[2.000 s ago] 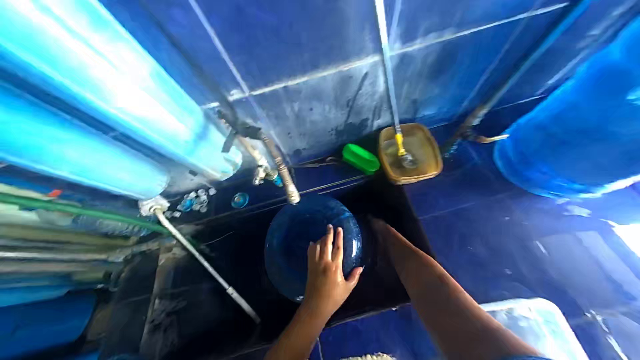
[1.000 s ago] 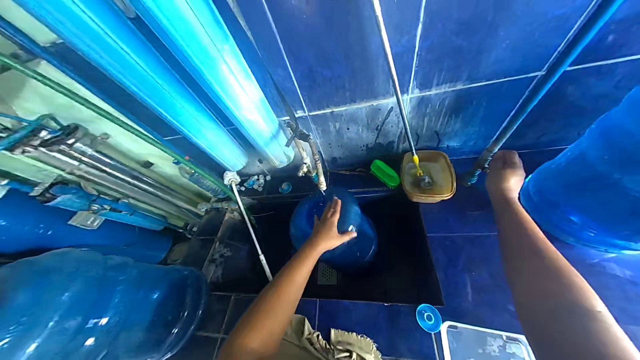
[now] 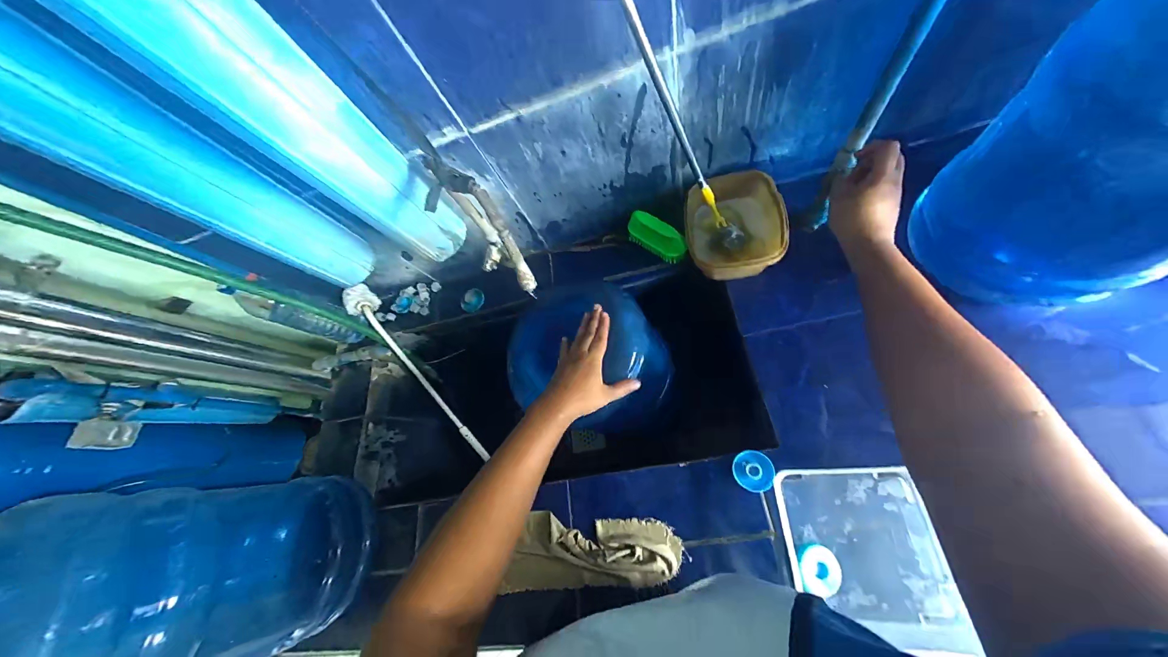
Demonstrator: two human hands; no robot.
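Note:
A blue water jug [image 3: 639, 356] stands in the dark sunken basin [image 3: 712, 411], under a pipe outlet [image 3: 520, 269] on the wall. My left hand [image 3: 589, 370] rests on the jug with its fingers spread, not gripping it. My right hand [image 3: 867, 192] is at the upright blue pipe [image 3: 885, 87] on the right, its fingers curled by the pipe's fitting; whether they close on a valve handle is hidden. Between the two hands, a green scrub brush [image 3: 657, 237] lies beside a yellowish tub [image 3: 780, 219], where a long-handled brush [image 3: 671, 109] stands in cloudy liquid.
Large blue jugs are at the right [image 3: 1049, 182] and lower left [image 3: 182, 557]. A rod with a white head [image 3: 411, 365] leans into the basin. A cloth [image 3: 630, 552], a blue cap [image 3: 754, 471] and a clear-lidded box [image 3: 867, 529] lie near me. Blue filter housings [image 3: 301, 109] fill the upper left.
My right hand has moved from beside the jug to the upright pipe at the right. My left hand has stayed on the jug.

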